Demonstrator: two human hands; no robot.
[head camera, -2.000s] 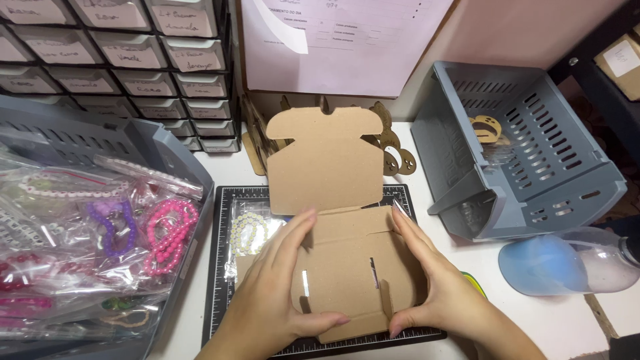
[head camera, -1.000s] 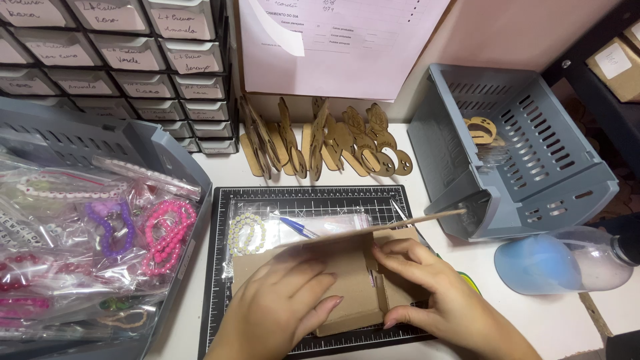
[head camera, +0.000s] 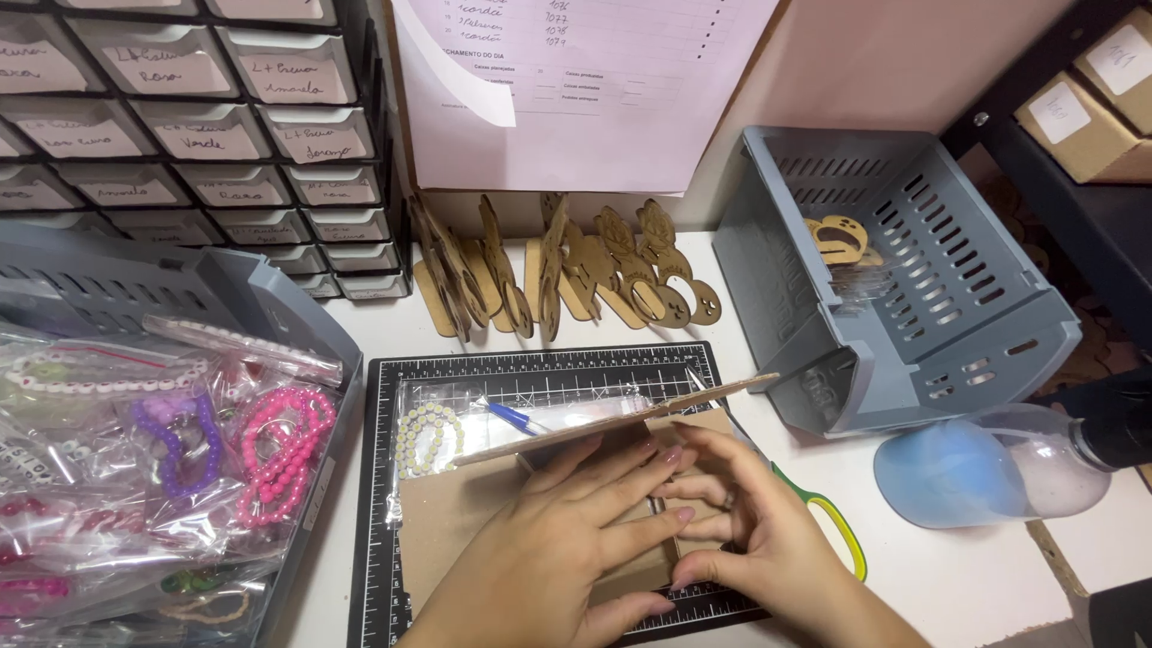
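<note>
A brown cardboard box (head camera: 459, 522), partly folded, lies over a black cutting mat (head camera: 382, 432). My left hand (head camera: 585, 531) reaches across its inside with spread fingers, the fingertips close to my right hand. My right hand (head camera: 756, 531) touches the box's right side, fingers bent around the folded wall. One cardboard panel stands tilted behind my fingers. Behind the box, a blue pen (head camera: 509, 417) and a clear bag with a beaded strand (head camera: 427, 436) rest on the mat. Green and yellow scissor handles (head camera: 841, 526) show beside my right hand. My hands hide part of the box's inside.
At left, a grey bin (head camera: 301, 310) holds bagged bead strands, with small labelled drawers (head camera: 306, 67) behind. Wooden cutouts (head camera: 549, 270) stand at the back under a paper sheet (head camera: 585, 108). At right are another grey bin (head camera: 981, 351), a bottle with blue liquid (head camera: 954, 468) and small cardboard boxes (head camera: 1071, 126).
The box's tall rear panel, upright two seconds ago, has come down to a tilt over the box. My left hand has moved from the box's left edge across its inside, nearer my right hand.
</note>
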